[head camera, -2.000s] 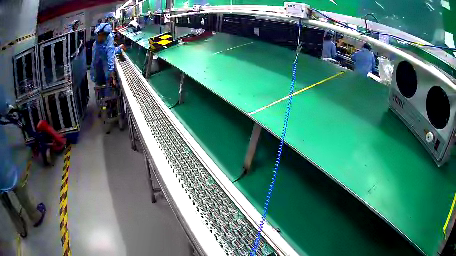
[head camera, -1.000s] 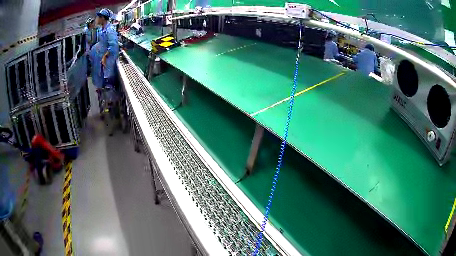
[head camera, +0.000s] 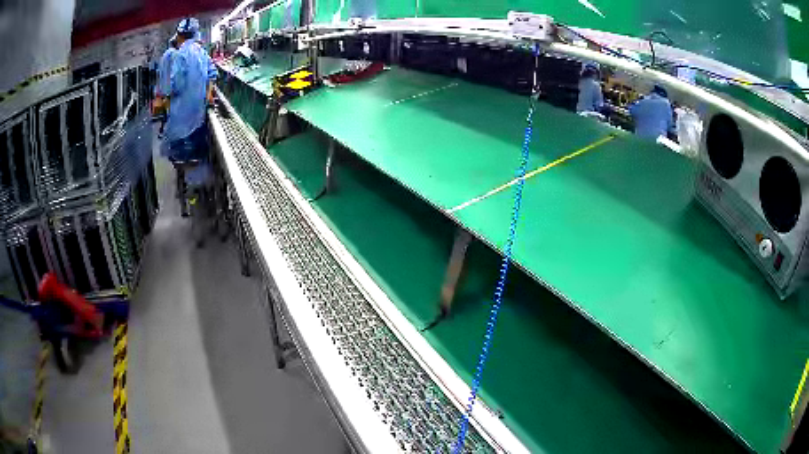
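Note:
Neither of my hands is in the picture. The conveyor (head camera: 293, 310) runs from the lower middle to the upper left, with white rails on both sides. Green PCB panels (head camera: 355, 332) lie packed along its bed. A blue coiled cord (head camera: 506, 248) hangs in front of the two-level green bench (head camera: 568, 222) and crosses its edge down to the conveyor's near end. The lower green shelf (head camera: 390, 257) lies beside the conveyor.
A grey blower (head camera: 750, 186) with two round black fans stands on the bench at right. Wrapped metal racks (head camera: 80, 177) and a red pallet truck (head camera: 69, 306) stand at left. A person in a blue smock (head camera: 188, 93) is beside the conveyor's far part. Two seated people are behind the bench.
The racks and red pallet truck have shifted left and nearer. The person by the conveyor has turned. The person at the lower left edge has left the picture. The view has moved slightly.

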